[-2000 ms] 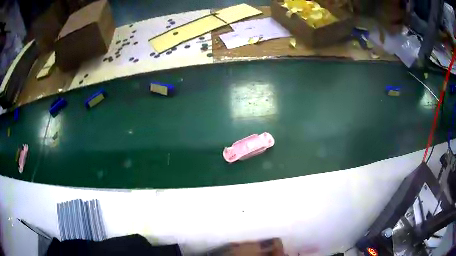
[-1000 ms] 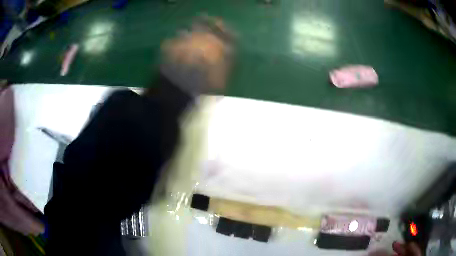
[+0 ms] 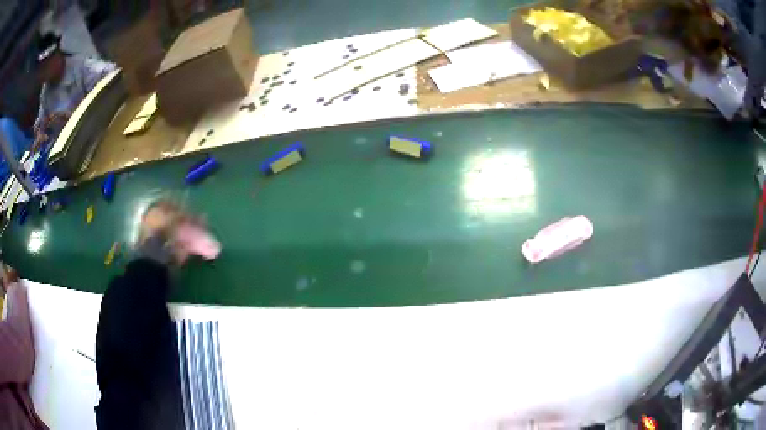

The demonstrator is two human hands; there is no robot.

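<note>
My left hand point(image 3: 161, 225) is blurred over the left part of the green belt, at the end of a black sleeve. It appears closed on a pink housing point(image 3: 200, 242), which sticks out from its right side and is blurred too; the finger positions cannot be made out. Another pink housing point(image 3: 558, 238) lies tilted on the belt, right of centre. My right hand is not in view.
Blue-and-yellow parts point(image 3: 410, 147) lie along the belt's far side. Silver-grey strips point(image 3: 204, 369) lie on the white tabletop point(image 3: 378, 361) beside my sleeve. A press point(image 3: 705, 353) stands at lower right. Cartons point(image 3: 206, 63) stand beyond the belt. A person point(image 3: 71, 80) is at upper left.
My left hand has moved from mid-belt to the left and now appears to hold a pink housing. The view has tilted up; the jig and my right fingers have left the picture.
</note>
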